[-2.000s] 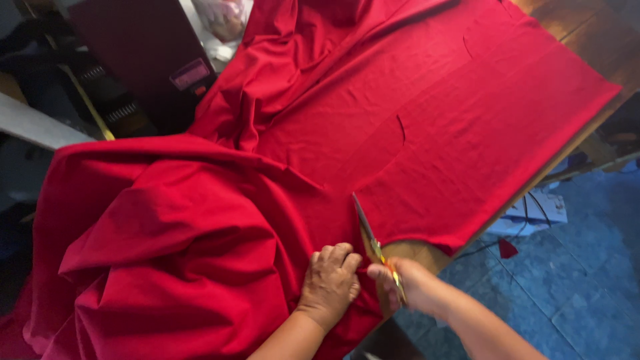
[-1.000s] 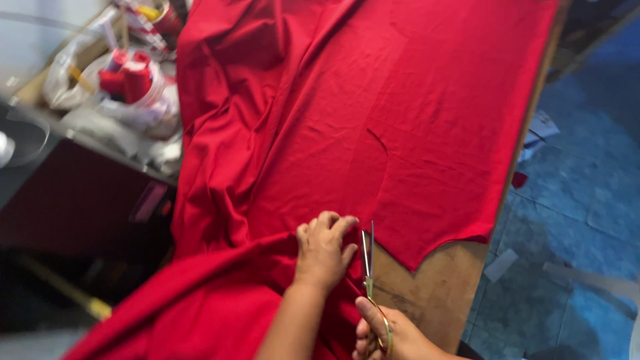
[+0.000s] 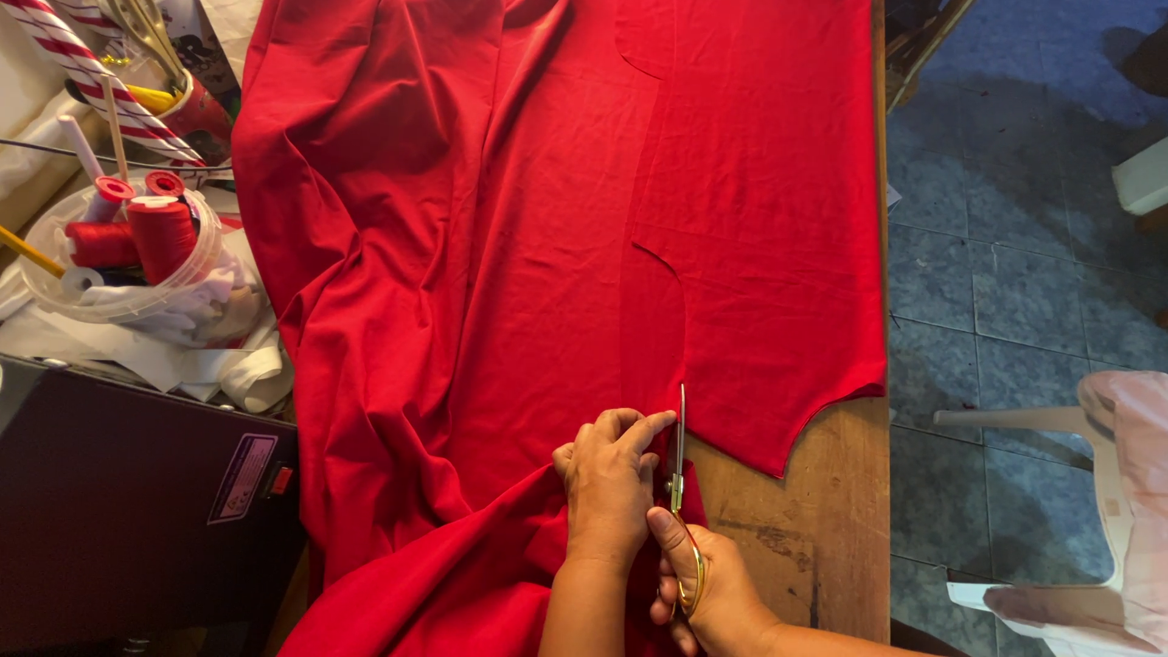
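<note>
Red fabric (image 3: 566, 237) covers much of the wooden table (image 3: 821, 511), loose and folded at the left, flatter at the right, with curved cut edges showing there. My right hand (image 3: 698, 579) grips the gold-coloured handles of a pair of scissors (image 3: 678, 456), whose blades point away from me along a cut edge of the fabric. Just left of the blades, my left hand (image 3: 613, 474) lies on the fabric, fingertips near the blades; a raised fold runs beneath it. Whether its fingers pinch the cloth cannot be seen.
At the left, a clear plastic tub (image 3: 119, 301) holds red thread spools, beside white scraps and a container (image 3: 196, 114) of tools. A dark box-like case (image 3: 137, 511) stands below them. Right of the table edge are a tiled floor (image 3: 1022, 301) and a white plastic chair (image 3: 1100, 493).
The scissors have moved along the fabric, and the left hand has stayed close beside them. The cut fabric edge has parted, baring wood beside it. The view has turned considerably.
</note>
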